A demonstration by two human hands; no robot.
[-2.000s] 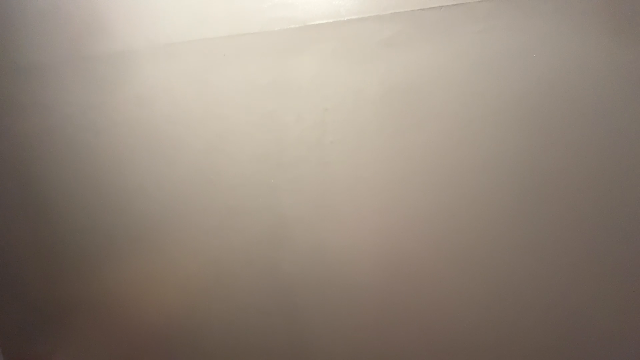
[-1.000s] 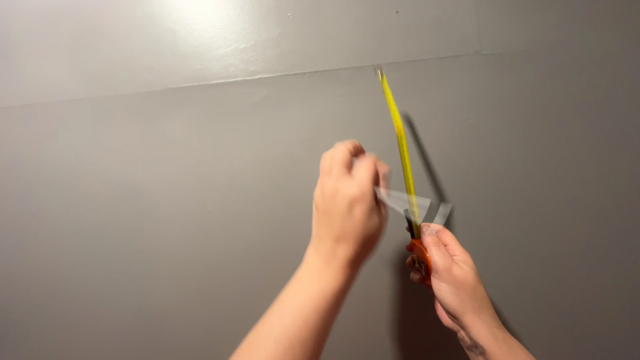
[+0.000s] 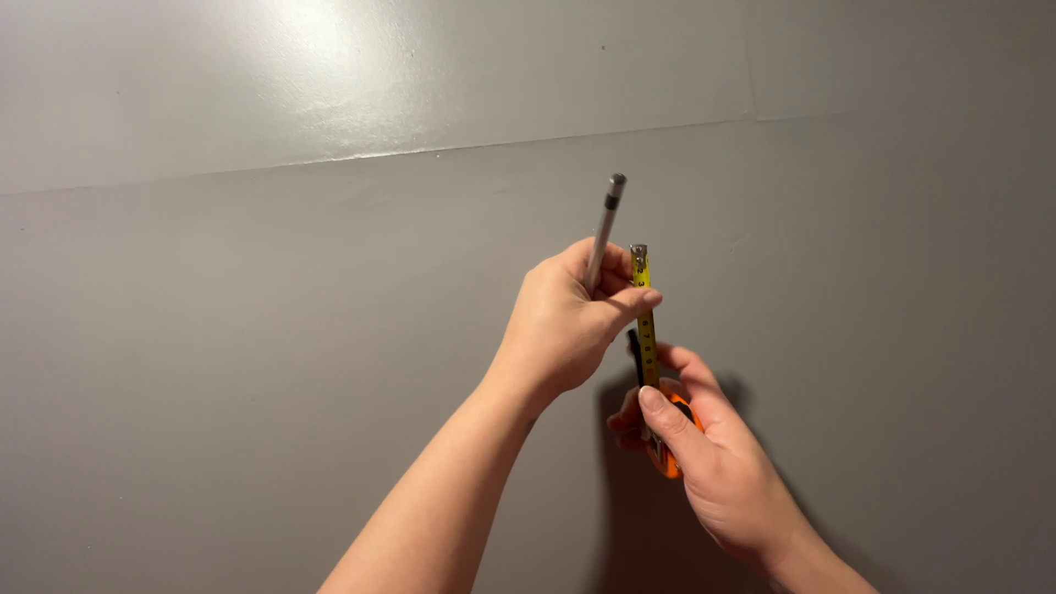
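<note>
My left hand [image 3: 569, 318] is at the middle, with a grey pencil or pen [image 3: 605, 227] between thumb and fingers, its dark-banded end pointing up. The same hand's thumb and fingers touch the yellow tape blade [image 3: 647, 338] near its metal hook. Below and to the right, my right hand [image 3: 709, 454] grips the orange and black case of the tape measure [image 3: 670, 470]. A short length of blade stands out of the case, pointing up. Fingers cover much of the case.
A smooth grey painted surface [image 3: 247, 371] fills the view behind the hands. A thin raised seam [image 3: 495, 147] crosses its upper part at a slant, and a fainter line runs up from it at the upper right. Shadows fall beside my right hand.
Two seconds ago neither hand was in view. Since one second ago, the extended tape blade has become much shorter, and my left hand has come to the blade near its hook.
</note>
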